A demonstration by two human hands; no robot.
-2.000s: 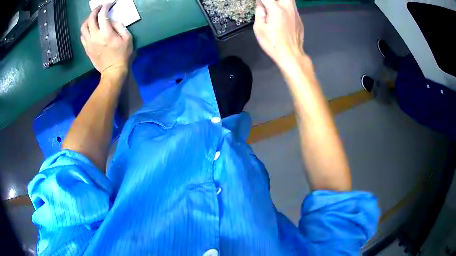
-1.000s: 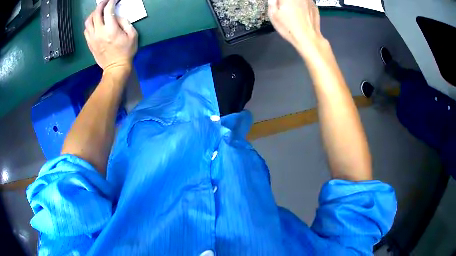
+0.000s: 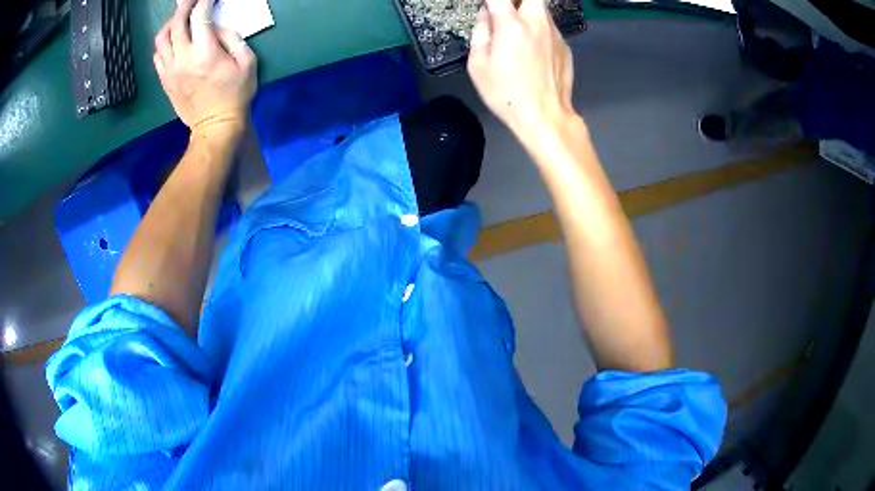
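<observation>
A black tray (image 3: 443,63) heaped with small clear rings (image 3: 437,21) lies at the top, cut off by the picture's edge. My right hand (image 3: 523,62) is over the tray with fingers bent down into the heap; its fingertips are at the edge, and whether they hold a ring cannot be told. My left hand (image 3: 204,67) rests on the green bench at the upper left, beside and partly over a white paper sheet (image 3: 251,16). Its fingertips are near the top edge, and what they hold, if anything, is not clear.
A narrow dark block with rows of dots (image 3: 103,58) lies on the green bench (image 3: 331,29), left of my left hand. Blue plastic stools (image 3: 336,107) stand under the bench edge. A person's dark-clothed leg and shoe (image 3: 712,127) show at the right on the grey floor.
My right hand moved right, then back left over the tray; more of the tray's right side now shows. My left hand has barely moved. The person at the right and the white panel there have shifted.
</observation>
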